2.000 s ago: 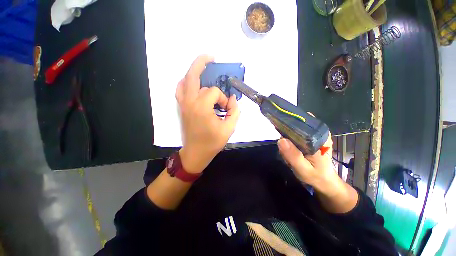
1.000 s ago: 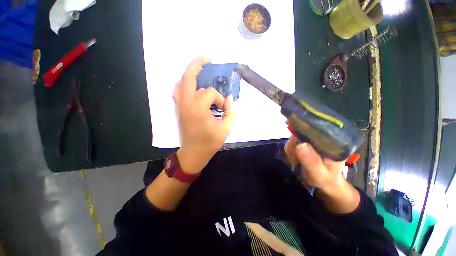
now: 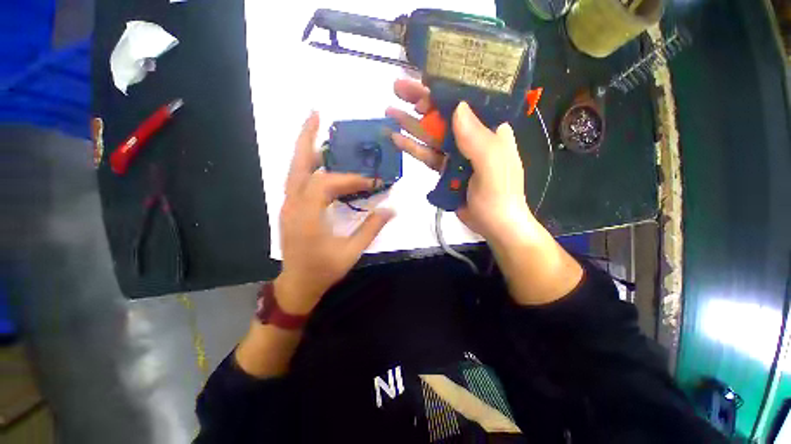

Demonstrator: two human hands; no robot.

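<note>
My right hand (image 3: 486,165) grips the soldering gun (image 3: 473,65) by its handle. The gun is raised above the paper, its long metal tip pointing left. The blue-grey square unit (image 3: 354,147), with a round centre detail, is over the white paper below the tip. My left hand (image 3: 325,208) is at its left and lower edges, fingers spread and thumb apart. Fingertips of my right hand are close to its right edge; contact is unclear. A short dark wire (image 3: 354,205) shows below the unit. The unit's underside is hidden.
Utility knife (image 3: 145,137), dark pliers (image 3: 160,221) and white tissue (image 3: 139,54) lie on the left. At right are the iron stand (image 3: 581,127) with its coil spring and the brush pot (image 3: 607,30). A person's grey-clad leg (image 3: 61,286) shows at far left.
The soldering gun has moved up and left and turned, its tip now away from the unit. My left thumb and fingers have spread from their pinch. The small round tin is no longer visible.
</note>
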